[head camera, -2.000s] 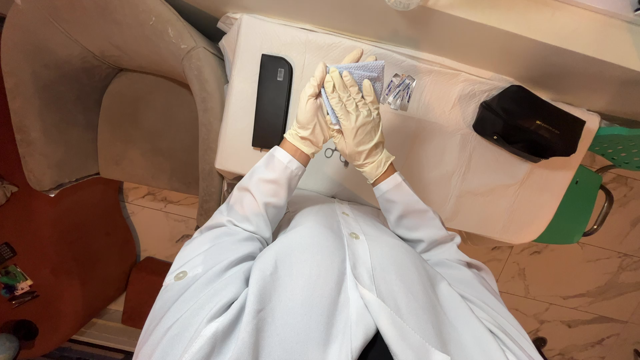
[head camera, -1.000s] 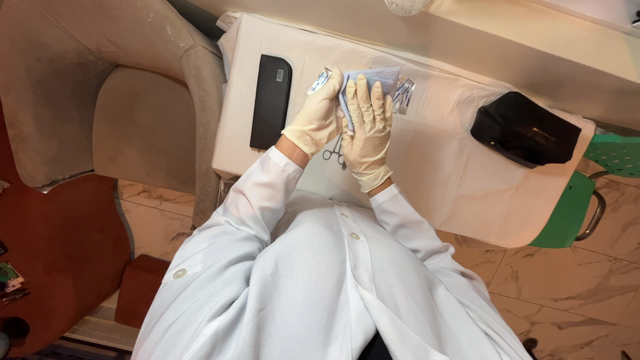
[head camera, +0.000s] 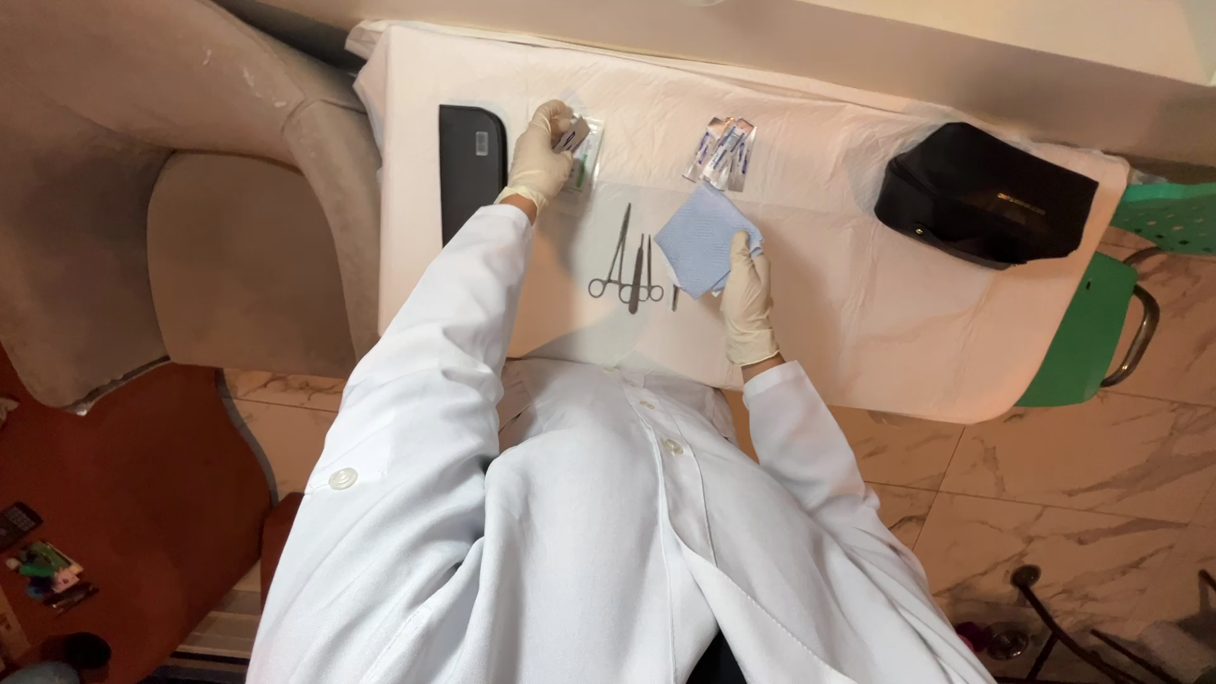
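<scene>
My left hand, in a pale latex glove, pinches a small foil packet over a clear packet with something green inside. The gloved right hand grips the edge of a folded light-blue textured cloth. Between the hands lie a scissor-handled clamp, a scalpel handle and another slim metal instrument, partly overlapping. A small metal tip shows beside the cloth. Several foil packets lie just beyond the cloth.
A black flat case lies left on the white-covered table. At the right is a black zip bag. A grey upholstered chair adjoins the table's left side; a green chair is at the right end.
My hands have parted: the left has moved left to the clear packet, and the right has moved right with the blue cloth. The metal instruments between them are now uncovered.
</scene>
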